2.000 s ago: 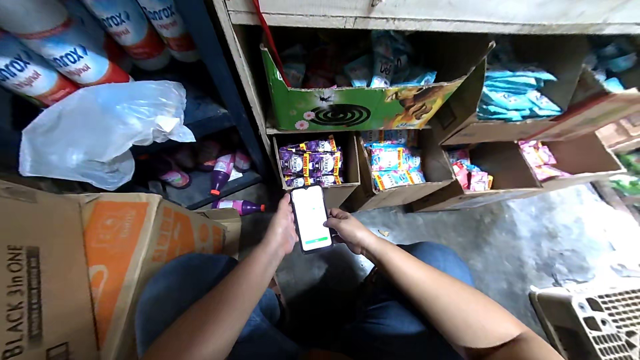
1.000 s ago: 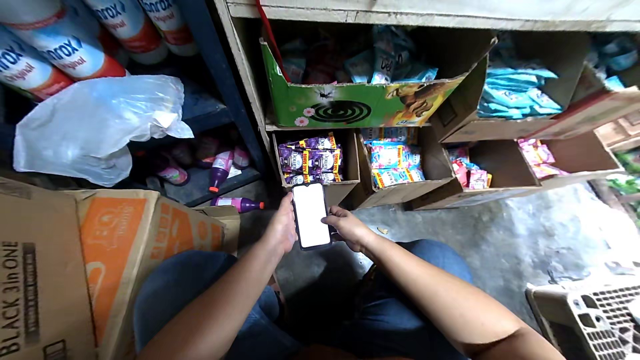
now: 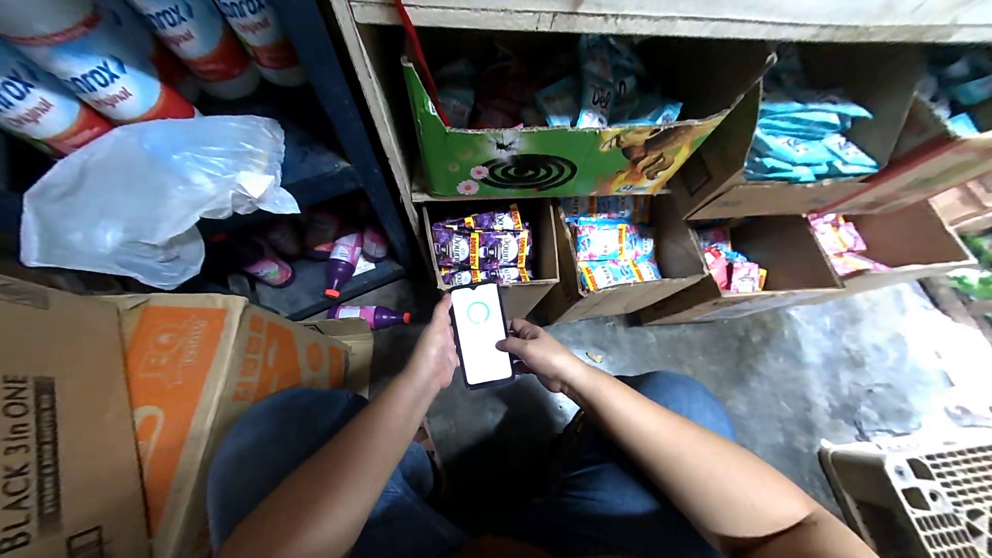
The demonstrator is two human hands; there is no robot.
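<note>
A smartphone with a dark edge is held upright between my hands, its screen white with a green ring. My left hand grips its left edge. My right hand is at the right edge, thumb over the screen and fingers partly hidden behind the phone. Just beyond the phone, a cardboard box holds purple sachet packs. To its right, another box holds blue and pink sachet packs.
A green carton and boxes of teal packets fill the shelf above. Zonrox bottles, a plastic bag and purple bottles are at left. Cardboard cartons stand lower left, a plastic crate lower right.
The phone's screen has changed from a page with a green bar near its bottom, to plain white, to white with a green ring. Both hands have stayed on the phone.
</note>
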